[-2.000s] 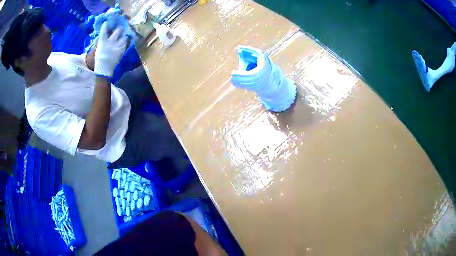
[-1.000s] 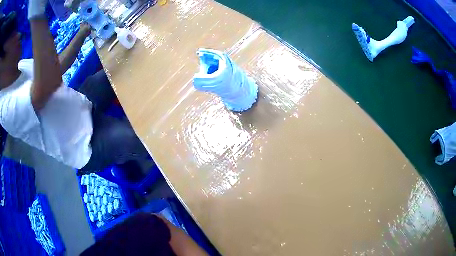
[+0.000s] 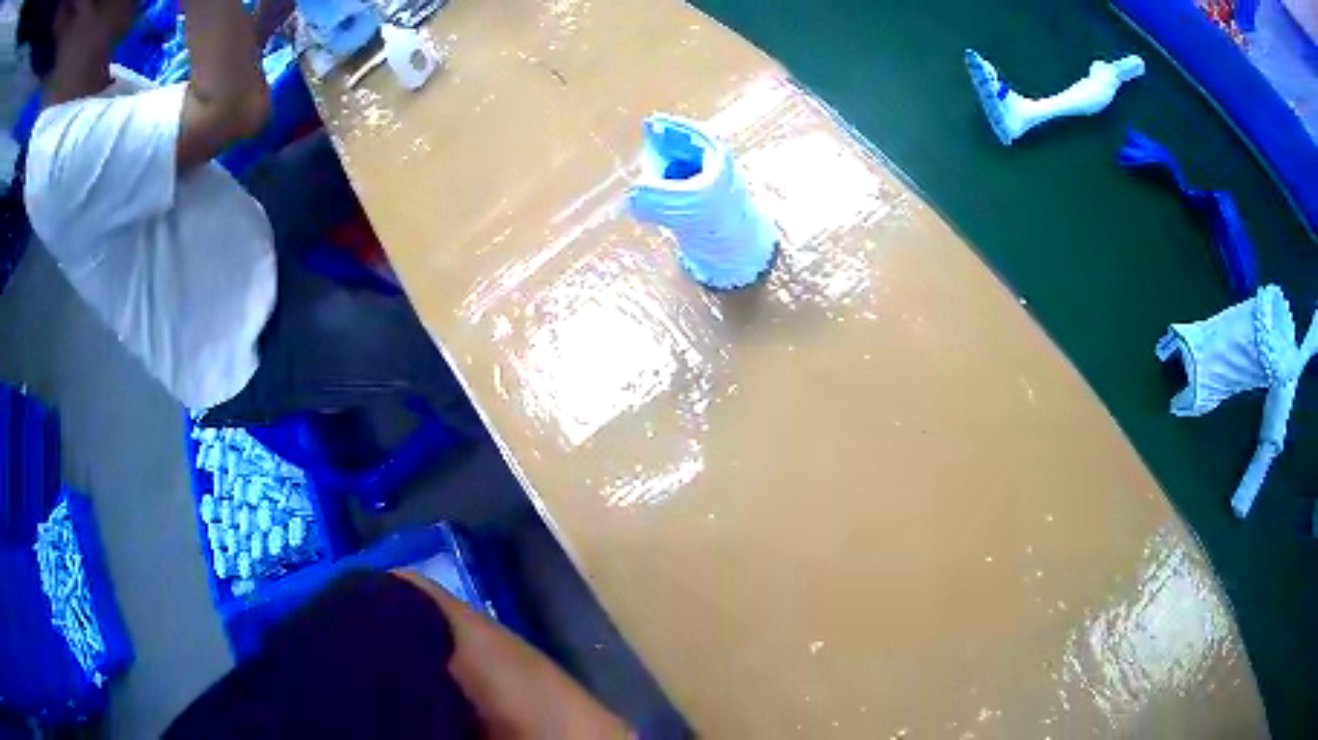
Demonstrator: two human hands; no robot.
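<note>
A light-blue joined body piece point(image 3: 711, 210) stands on the brown, shiny covered table point(image 3: 867, 477), with its wavy open rim up and its frilled end down. No hand touches it. My left hand is not in view; a dark sleeve and bare upper arm show at the bottom edge, left of the table edge, and the arm runs out of the picture. My right hand is not in view.
A person in a white shirt point(image 3: 145, 217) sits at the table's far left. Blue crates point(image 3: 325, 499) with small light-blue parts stand below left. The green belt point(image 3: 983, 217) at right carries a leg part point(image 3: 1062, 104), a blue strip point(image 3: 1221, 217) and another light-blue piece point(image 3: 1229, 354).
The view has shifted. The parts on the green belt have moved further into view. The other person's arms have moved. The body piece stays standing on the table.
</note>
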